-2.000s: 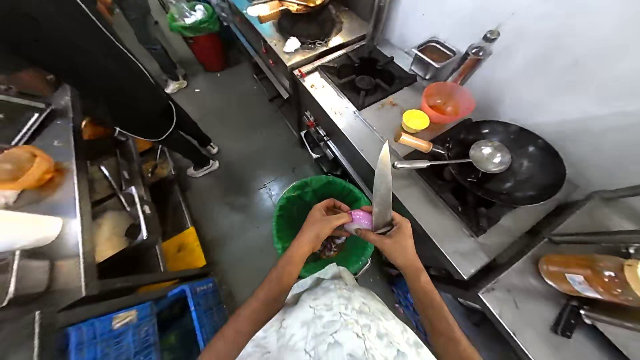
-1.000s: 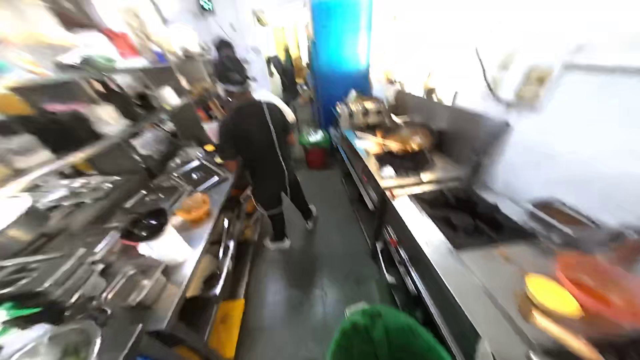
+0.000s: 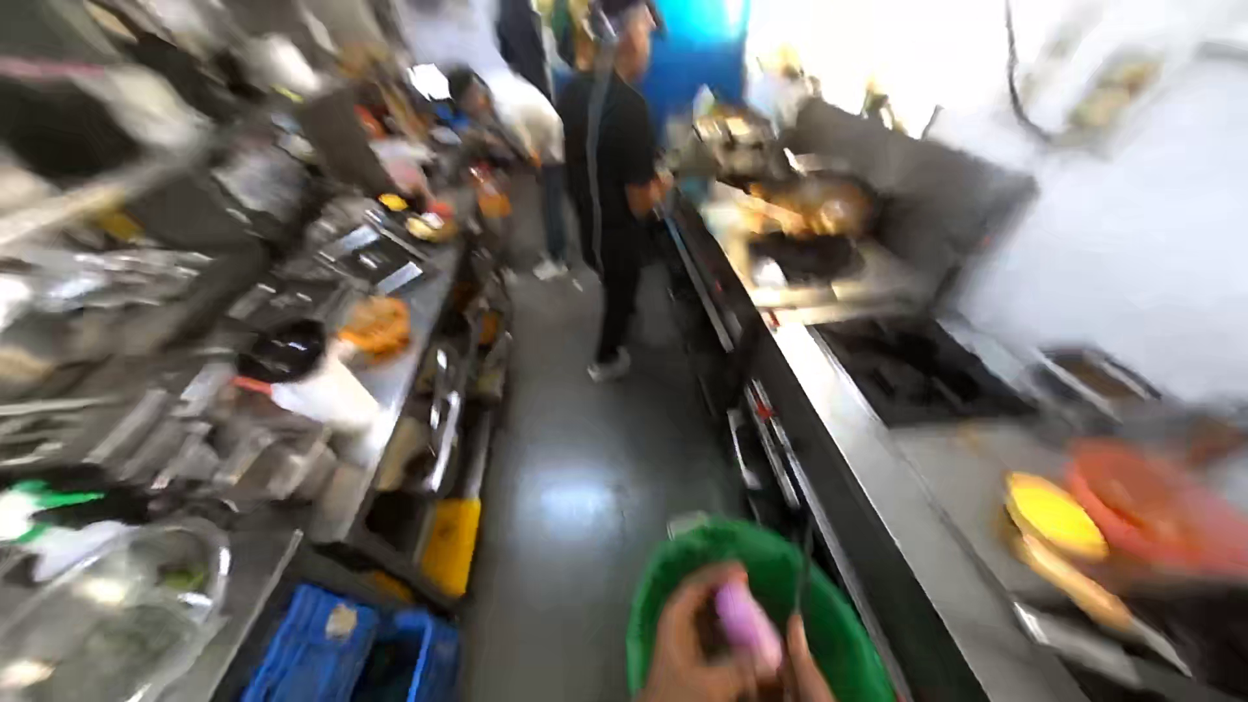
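Note:
Blurred at the bottom of the head view, my left hand (image 3: pixel 687 639) is closed around a peeled pink-purple onion (image 3: pixel 749 626). Close against its right side, my right hand (image 3: pixel 807 673) grips a knife (image 3: pixel 805 570), whose dark, narrow-looking blade points upward. Both hands are over a bin lined with a green bag (image 3: pixel 648 595). Whether the blade touches the onion cannot be told, and the knife's handle is hidden.
A steel counter (image 3: pixel 926 507) with burners, a yellow container (image 3: pixel 1055 515) and a red bowl (image 3: pixel 1121 487) runs along the right. Steel worktops and blue crates (image 3: pixel 312 643) line the left. Two people stand farther up the aisle, one a person in black (image 3: pixel 609 146).
The view has swung up along the aisle since the first frame. My hands, out of sight one second ago, are back in view over the bin. The person in black has moved and turned toward the right-hand stoves.

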